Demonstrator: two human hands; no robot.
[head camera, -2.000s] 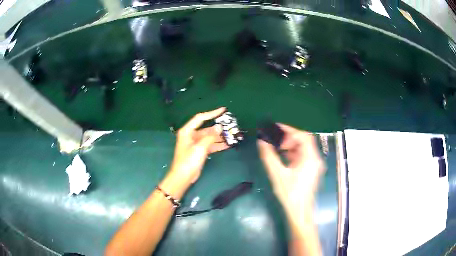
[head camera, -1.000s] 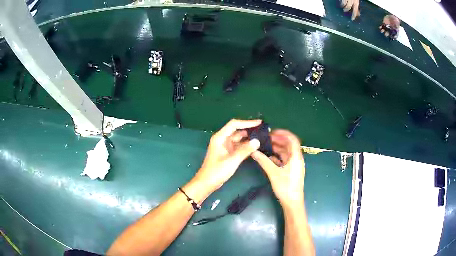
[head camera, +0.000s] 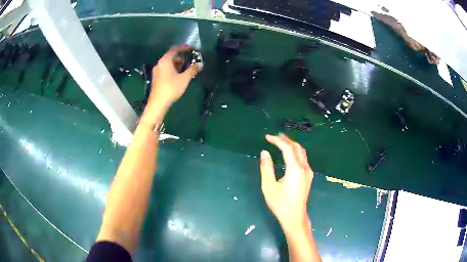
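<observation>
My left hand (head camera: 171, 74) reaches over the dark green belt at the upper left. Its thumb and fingers close around a small circuit board (head camera: 196, 60), mostly hidden by the fingers. My right hand (head camera: 288, 176) is empty, fingers spread, above the near edge of the belt. A black bundled cord (head camera: 296, 124) lies on the belt just beyond it. Another circuit board (head camera: 345, 102) with white and yellow parts lies on the belt farther right.
A pale metal post (head camera: 84, 69) stands left of my left arm. Several dark cords and parts lie along the belt. A white sheet (head camera: 422, 230) covers a tray at lower right. Black covers and white sheets (head camera: 353, 29) lie beyond the belt. Another person's hand or arm shows at upper right.
My hands have parted; the black case has left them. My left hand has moved up and left onto a board. The bundled cord is gone from the bench, and one lies on the belt. The view has shifted.
</observation>
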